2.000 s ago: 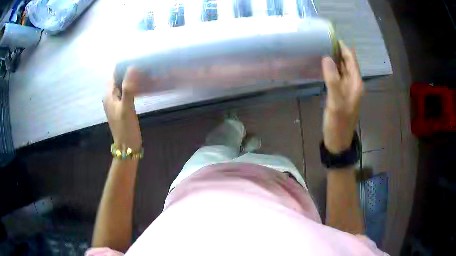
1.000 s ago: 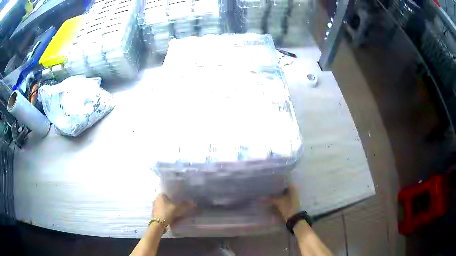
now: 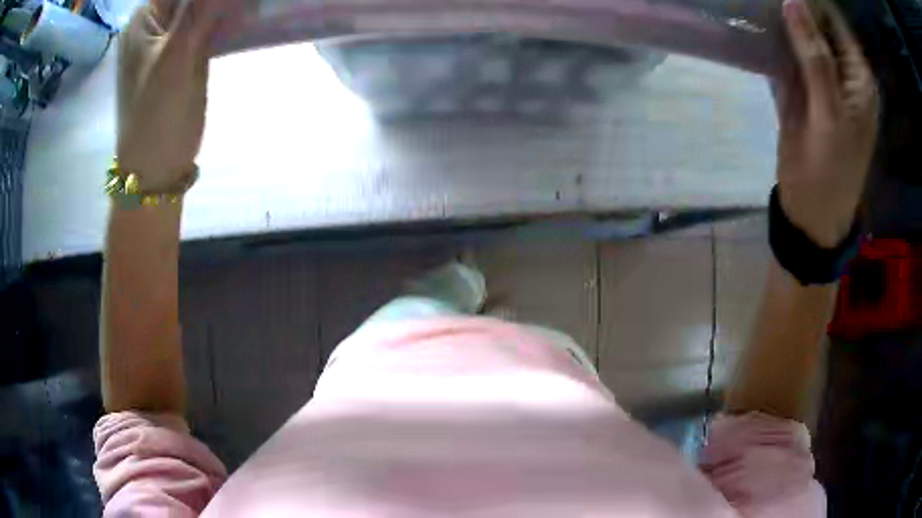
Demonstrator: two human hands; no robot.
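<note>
The stretch film roll (image 3: 485, 18) spans the top of the view, close to the camera, blurred and cut off by the upper edge. My left hand (image 3: 165, 91), with a beaded bracelet, holds its left end. My right hand (image 3: 831, 121), with a dark band at the wrist, holds its right end. The fingertips are partly blurred or cut off. Beyond and below the roll, the front side of the wrapped tray stack (image 3: 495, 81) shows as a grey blurred block on the table; its top is hidden by the roll.
The pale table (image 3: 273, 152) has its front edge running across in front of my body. A white tube (image 3: 71, 32) lies or leans at the table's far left. A red plastic stool (image 3: 878, 286) stands on the floor at the right. Tiled floor shows below the table edge.
My hands have come up and apart from the stack's near side, with the film roll now high and close to the camera. The view has tilted down towards my body.
</note>
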